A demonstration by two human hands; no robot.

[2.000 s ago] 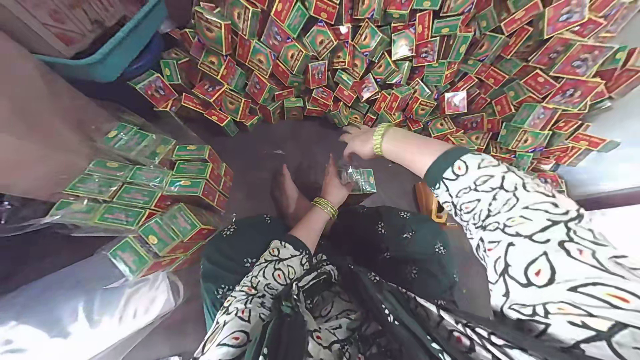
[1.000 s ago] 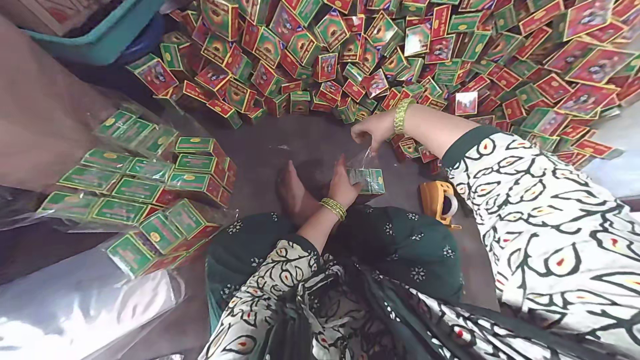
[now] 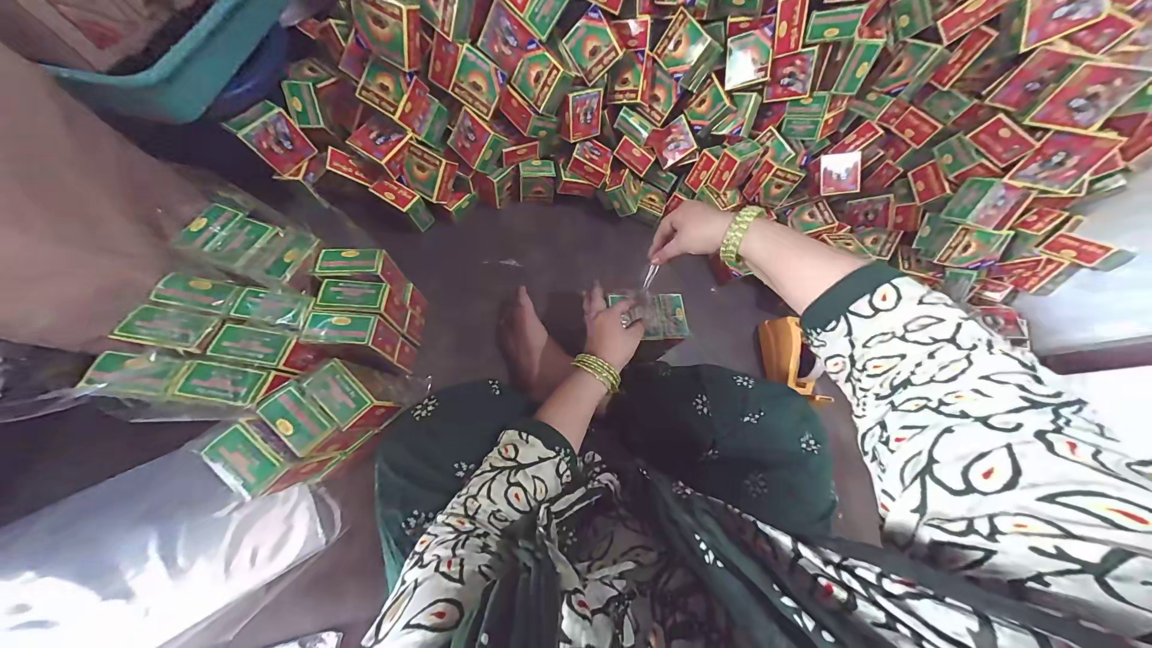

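On the floor by my feet sits a small group of green-topped cardboard boxes (image 3: 668, 316), partly hidden by my left hand (image 3: 616, 331), which rests on its left side and holds it. Up and to the right, my right hand (image 3: 688, 233) pinches a strip of clear plastic film (image 3: 650, 277) between thumb and fingertips. The strip runs down toward the boxes. Both wrists wear yellowish bangles. Whether the film wraps the whole group cannot be told.
A large heap of red and green boxes (image 3: 585, 112) spreads across the far side. Plastic-wrapped boxes (image 3: 250, 345) stand at left, above clear plastic sheets (image 3: 162, 531). An orange tape dispenser (image 3: 781, 349) lies right of my knee. A teal tub (image 3: 171, 85) is at upper left.
My right hand, close to the boxes two seconds ago, has moved up and away from them with the film between its fingers. My left hand has stayed at the boxes.
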